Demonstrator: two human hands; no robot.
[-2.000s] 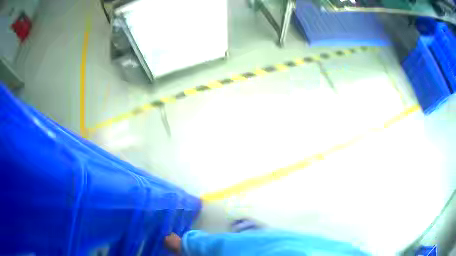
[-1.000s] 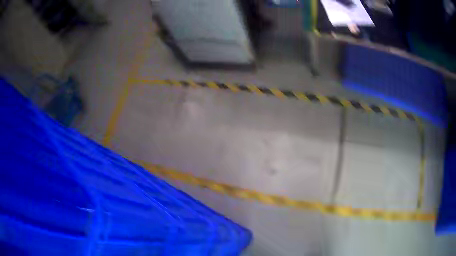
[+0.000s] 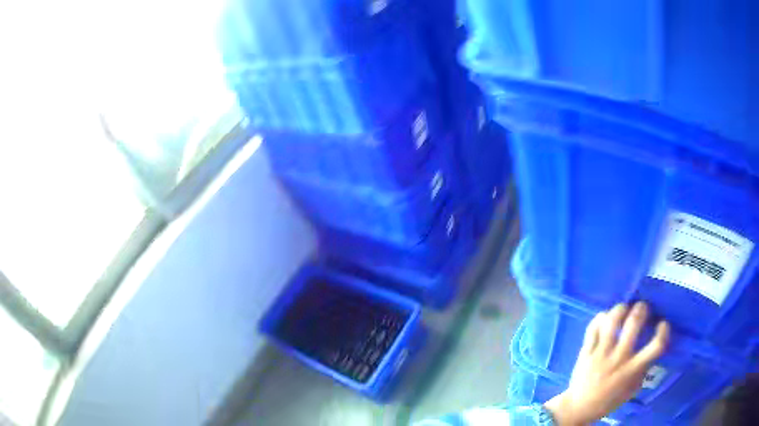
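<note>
A tall stack of ribbed blue crates fills the right side of the head view. One crate (image 3: pixel 599 225) bears a white printed label (image 3: pixel 701 258). My left hand (image 3: pixel 614 358), bare, with a light-blue sleeve, is at this crate's lower part, just below the label. Its fingers are bent against the blue plastic. The fingertips are blurred, and the far side of the crate is hidden. My right hand is not in view.
Another tall stack of labelled blue crates (image 3: pixel 358 158) stands left of the near one. A low open blue crate (image 3: pixel 405 366) with dark parts inside is on the floor before it. A pale panel (image 3: pixel 200 283) with a rail curves along the left.
The view has swung from the marked floor to the crate stacks. The blue crates at the left edge are gone from there; stacks now stand centre and right. My left hand has come into view.
</note>
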